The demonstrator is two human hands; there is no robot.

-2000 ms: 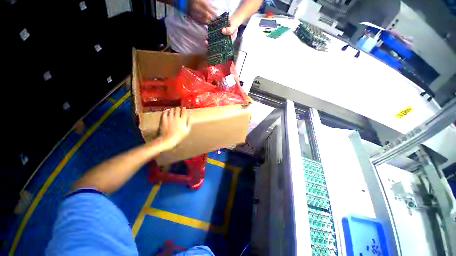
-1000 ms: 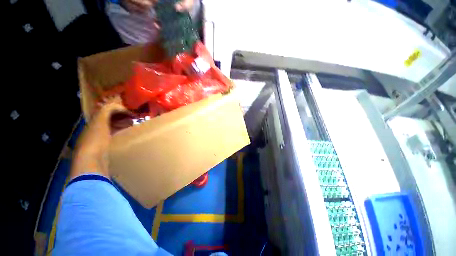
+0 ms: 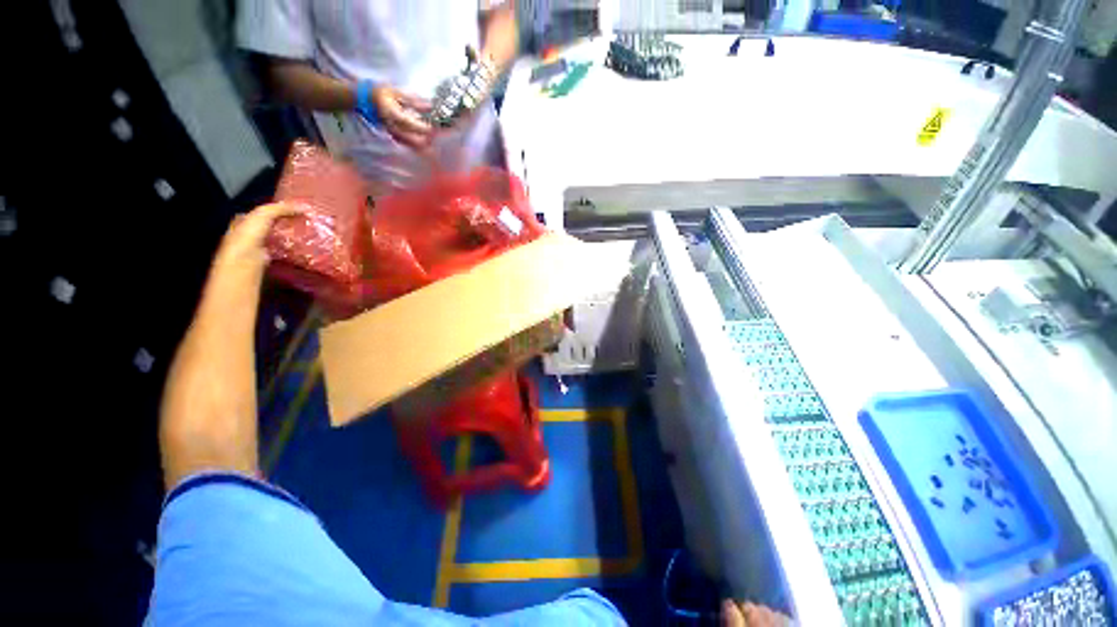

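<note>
My left hand (image 3: 272, 221) holds a wrapped red bag (image 3: 316, 221) by its left side, above the back left of the carton. The cardboard carton (image 3: 453, 321) is tilted over a red stool (image 3: 496, 447), and more crinkled red bags (image 3: 459, 221) lie in it. My fingers are partly hidden by the bag. My right hand (image 3: 750, 615) is cut off by the bottom edge, with only fingertips showing at the white side of the line; whether it holds anything cannot be seen.
Green circuit board panels (image 3: 815, 472) lie in a row on the metal conveyor rail (image 3: 723, 416). A sparse blue tray (image 3: 913, 429) and a full parts tray (image 3: 1053, 606) stand right of it. Another person (image 3: 380, 74) holds a board across the carton. A white machine (image 3: 735, 123) stands behind.
My left hand has gone from the carton's front edge into it and now holds a red bag up at the left. The carton has tilted. Fingertips of my right hand have come into view.
</note>
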